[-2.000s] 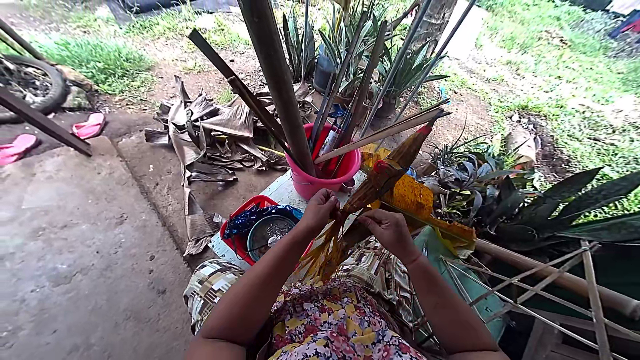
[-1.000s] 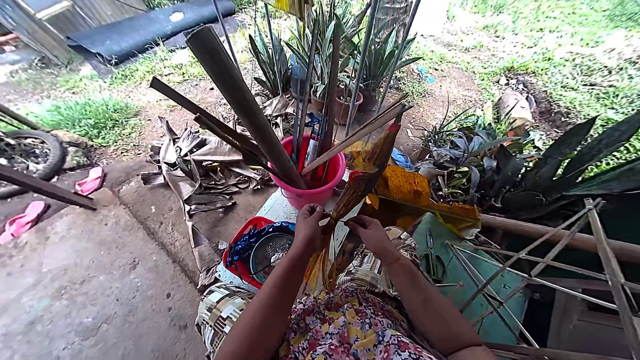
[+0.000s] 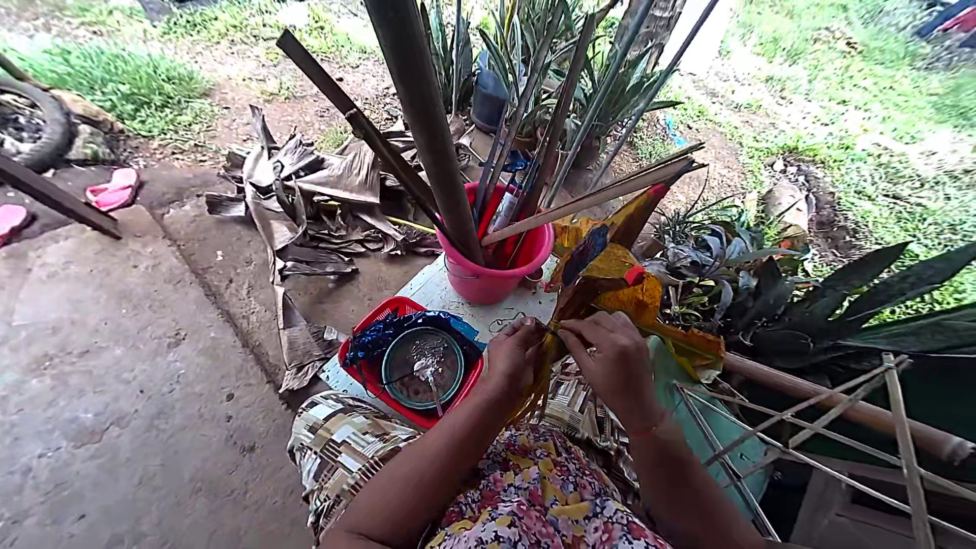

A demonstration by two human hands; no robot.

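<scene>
A yellow-brown leaf-like bundle (image 3: 583, 293), with a dark patch and a red spot, stands slanted above my lap. My left hand (image 3: 518, 354) pinches its near part from the left. Close on the right, my right hand (image 3: 610, 358) has thumb and forefinger at the same spot; whether a thin strand lies between the fingers is too small to tell. Left of my left hand, a red plastic basket (image 3: 352, 374) holds dark blue shiny material (image 3: 389, 335) and a round bowl (image 3: 423, 366) with a spoon-like stick. A pink bucket (image 3: 484, 282) beyond my hands holds bamboo pieces (image 3: 435, 130).
Bucket and basket stand on a light board (image 3: 427, 286). Dry leaves (image 3: 305, 198) lie beyond it on the left, pink slippers (image 3: 114, 189) farther left. A bamboo frame (image 3: 900, 435) and a bamboo pole (image 3: 854, 408) lie at right, below broad-leaved plants (image 3: 877, 305).
My right hand has come in close beside my left hand; the two were farther apart before. The bundle now shows a red spot and a dark patch facing me.
</scene>
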